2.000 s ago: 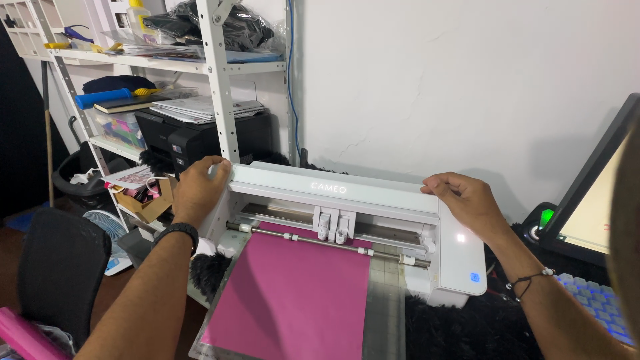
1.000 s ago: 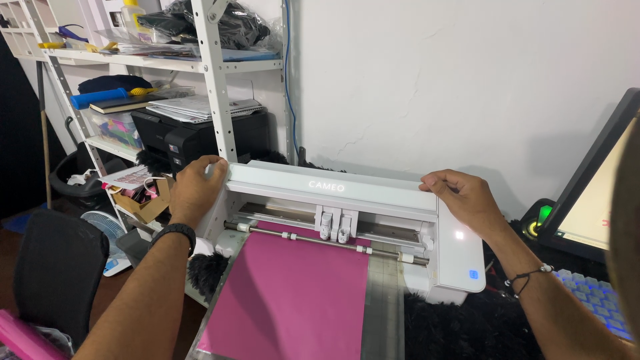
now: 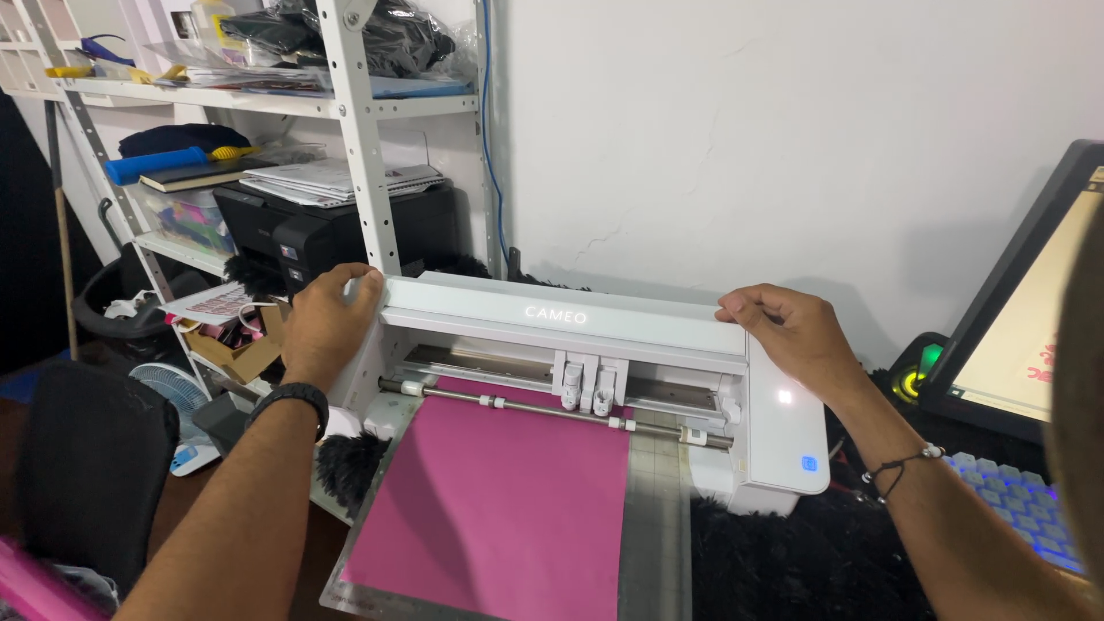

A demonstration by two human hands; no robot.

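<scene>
A white Cameo cutting machine (image 3: 561, 315) stands with its front open and its lights on. My left hand (image 3: 335, 323) rests on its top left corner, fingertips on the edge; a dark watch is on that wrist. My right hand (image 3: 789, 332) touches the top edge near the right end, fingers bent, above the panel with a lit button. A pink sheet (image 3: 509, 500) lies on a translucent gridded cutting mat (image 3: 660, 517), its far end under the roller bar (image 3: 552, 412). Behind the bar sits the twin tool carriage (image 3: 589, 384). Neither hand fully closes around anything.
At left, a white metal shelf (image 3: 358, 147) holds papers, bags and a black printer (image 3: 319, 224). Below it are a cardboard box (image 3: 246, 345) and a fan (image 3: 172, 392); a black chair (image 3: 90, 466) stands nearer. At right are a monitor (image 3: 1026, 302) and a lit keyboard (image 3: 1018, 509). Black fluffy material (image 3: 793, 561) surrounds the machine.
</scene>
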